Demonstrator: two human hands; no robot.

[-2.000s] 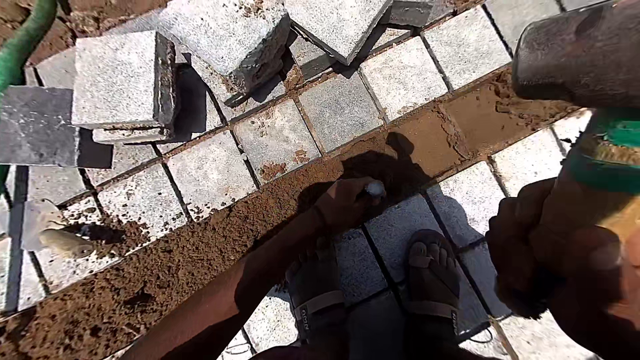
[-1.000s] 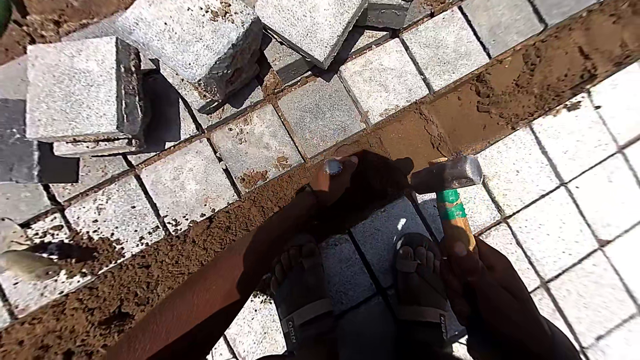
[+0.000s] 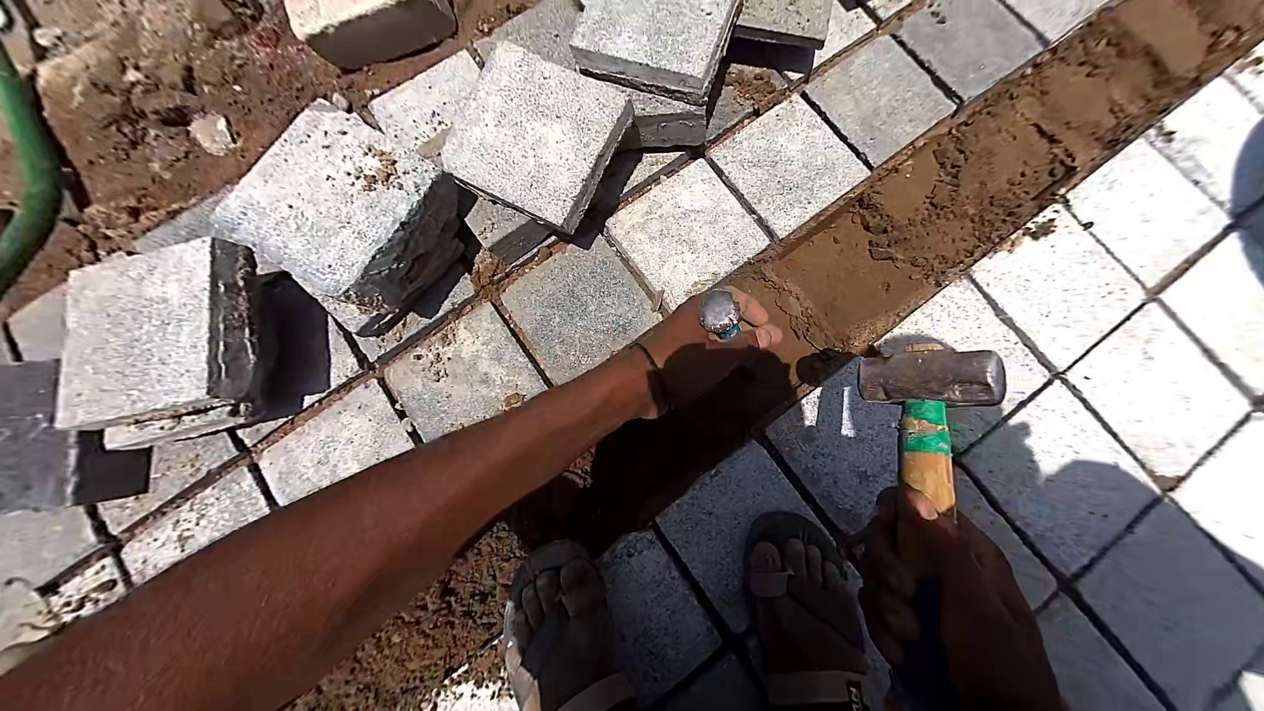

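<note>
My left hand (image 3: pixel 706 346) is closed around an upright metal tool, likely a chisel, whose rounded metal head (image 3: pixel 720 310) shows above the fist; its lower end is hidden. The fist is over the strip of brown soil (image 3: pixel 839 276) between two areas of stone pavers. My right hand (image 3: pixel 923 583) grips the wooden handle (image 3: pixel 928 474) of a sledge hammer, wrapped near the top with green tape. The steel hammer head (image 3: pixel 931 378) is to the right of my left fist, apart from it, over the pavers by the strip's edge.
Loose square stone pavers (image 3: pixel 538 133) lie stacked on the laid row at the upper left, with more (image 3: pixel 143 331) at the left. A green hose (image 3: pixel 30 178) runs along the upper left edge. My sandalled feet (image 3: pixel 805 602) stand at the bottom, near laid pavers (image 3: pixel 1057 286).
The hammer, high and close to the camera two seconds ago, is lower, beside the left fist. The left hand with its tool has moved up along the soil strip since one second ago. The view has shifted.
</note>
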